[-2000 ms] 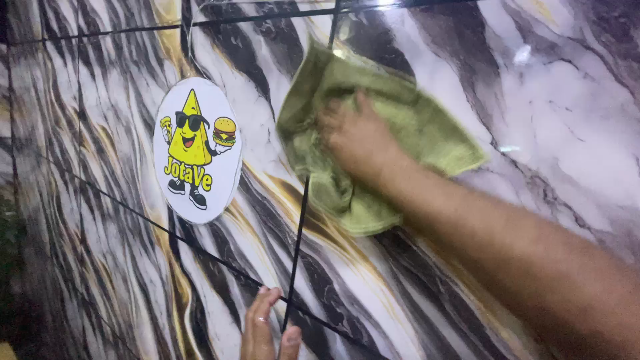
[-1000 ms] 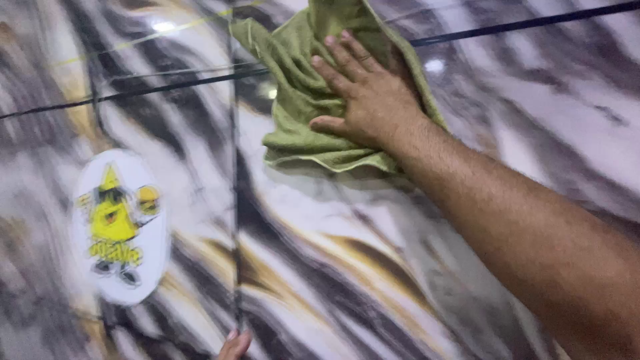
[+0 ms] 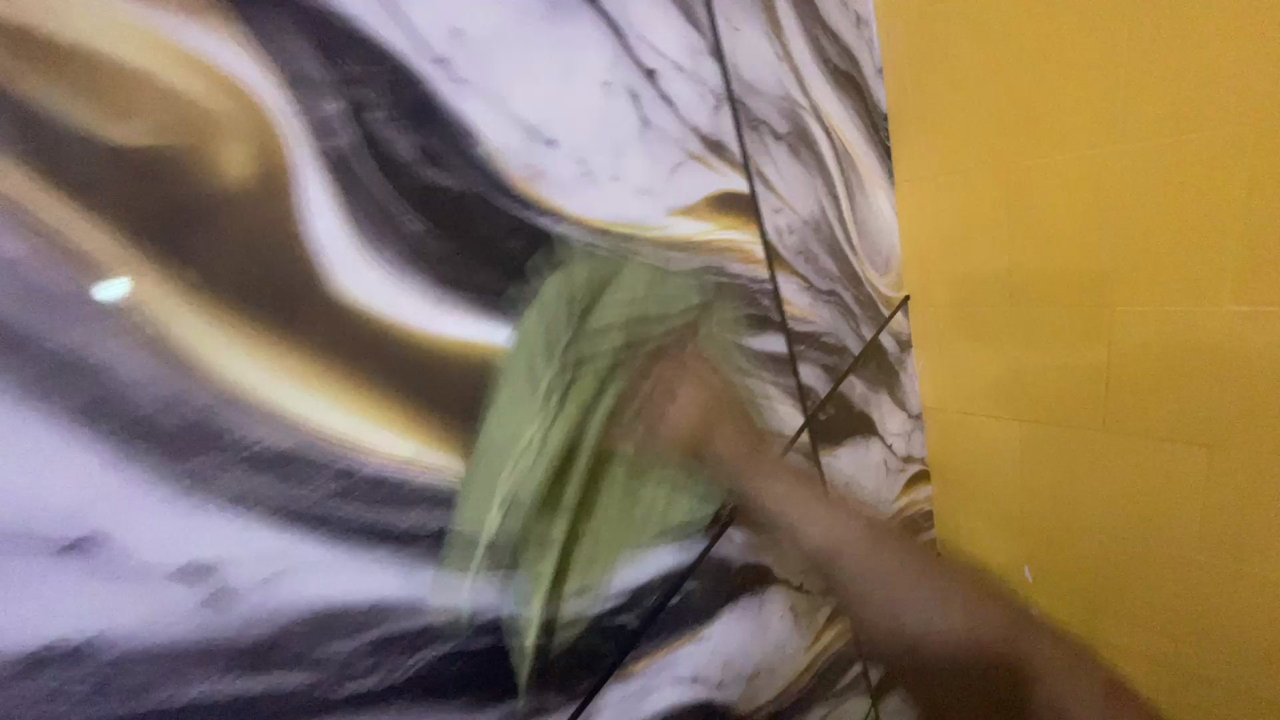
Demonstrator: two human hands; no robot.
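Observation:
A green cloth lies against glossy marble-patterned panels, near where their dark joints cross. My right hand is on the cloth, over its right part; both are blurred by motion, and the fingers cannot be made out singly. The cloth hangs in loose folds down to the left of the hand. My forearm reaches in from the lower right. My left hand is out of view.
A yellow tiled or blocked surface borders the marbled panels along the right side. Thin dark joints run between the panels. A small bright reflection shows on the glossy surface at the left.
The view has shifted a lot, to a part with the yellow surface. The cloth has moved along with my right hand. My left hand and the oval cartoon sticker, both in the earlier frames, are out of view.

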